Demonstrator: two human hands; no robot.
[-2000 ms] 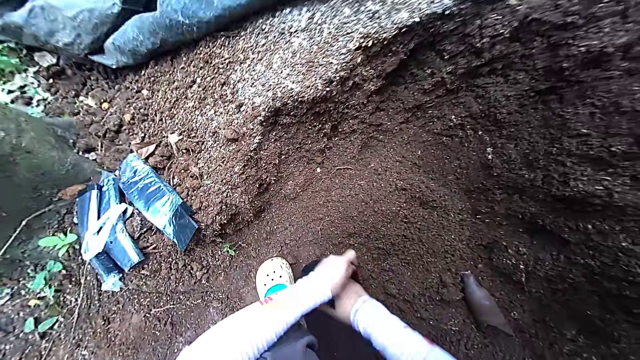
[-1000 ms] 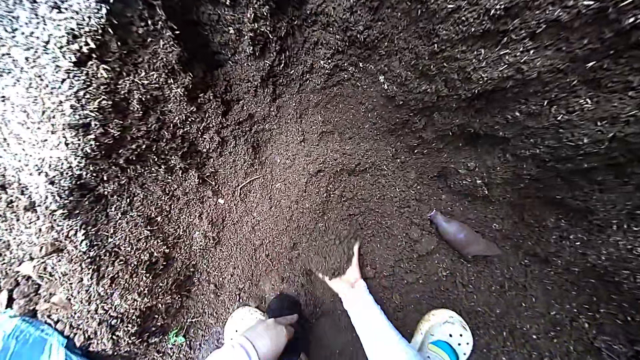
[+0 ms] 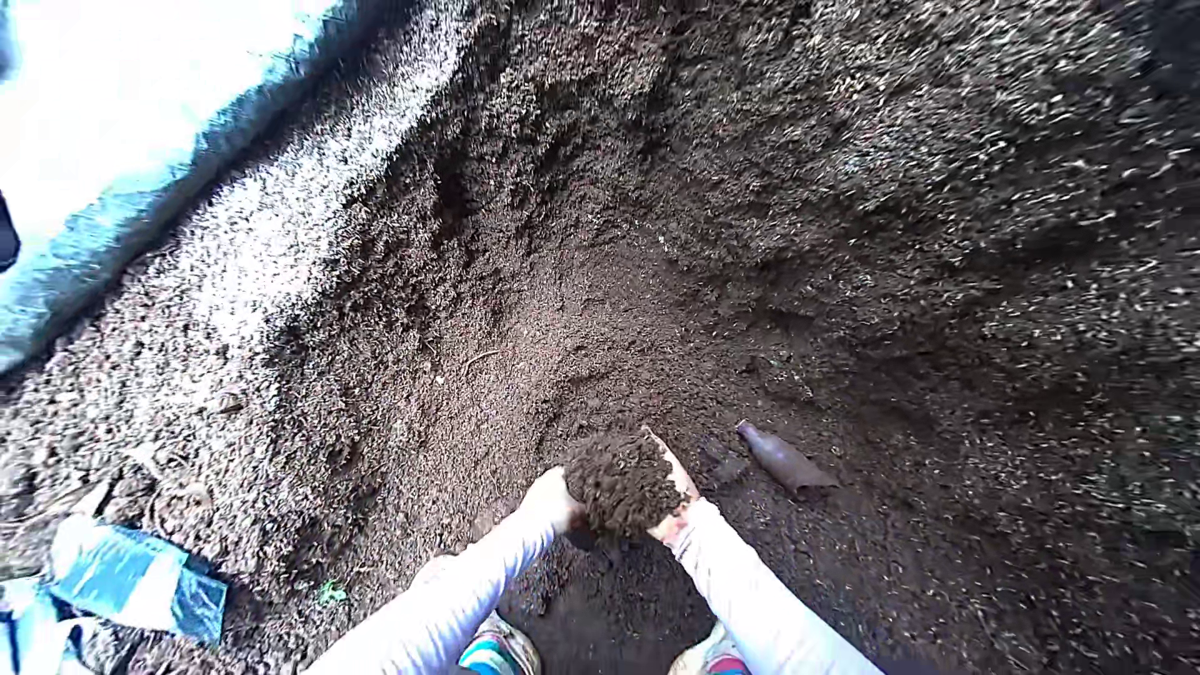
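A heaped clump of dark brown soil [image 3: 623, 483] lies between my two hands, low in the middle of the view. My left hand [image 3: 553, 502] is at its left side, with something dark, partly hidden, just under the fingers. My right hand [image 3: 673, 492] cups the soil from the right, fingers pointing up. To the right of it, a brown cut-off bottle piece [image 3: 786, 461] with a narrow neck lies on the loose soil.
A high bank of loose soil mixed with husks [image 3: 750, 187] rises ahead and to the right. Black plastic bags [image 3: 136, 577] lie at the lower left, and pale sheeting [image 3: 141, 122] edges the upper left. My clogs [image 3: 506, 647] stand below my hands.
One second ago my hands were apart, the left on a black object by the clog; now they are together around a heap of soil. The view has swung.
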